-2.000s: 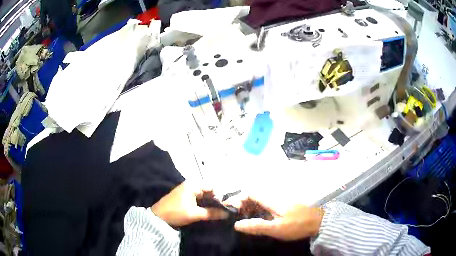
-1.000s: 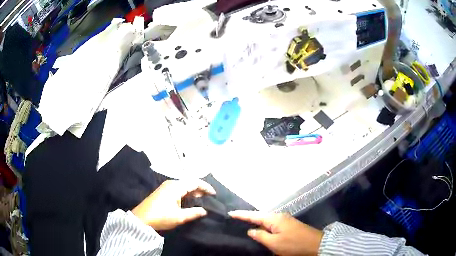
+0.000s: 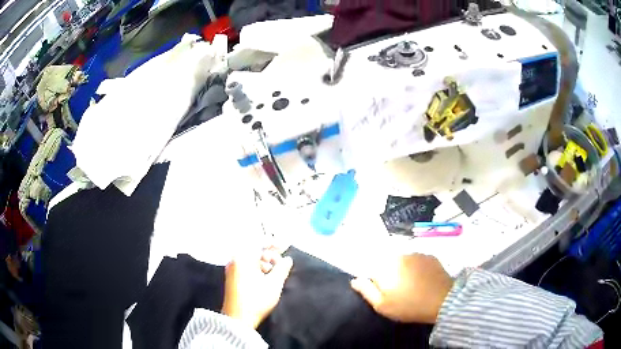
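Note:
Matte black cloth (image 3: 313,300) lies at the front edge of the white machine bed, with more black cloth spread at the left. My left hand (image 3: 257,286) is closed on the cloth's upper left corner. My right hand (image 3: 408,290) grips the cloth's edge farther right, thumb and fingertips at the edge. A straight top edge of the cloth shows between the hands. The white sewing machine head (image 3: 436,88) stands behind, its needle area (image 3: 276,180) above my left hand. A blue plate (image 3: 335,203) lies beside the needle area.
A pink and blue tool (image 3: 437,229) and black label pieces (image 3: 408,211) lie on the bed at right. White panels (image 3: 136,123) lie at back left, maroon cloth (image 3: 388,20) behind the machine. A tub (image 3: 575,163) with yellow items and a blue crate (image 3: 599,228) are at right.
The hands have moved apart from close together, and the cloth edge now stretches between them. The right hand has turned and moved up onto the bed. The camera view has shifted.

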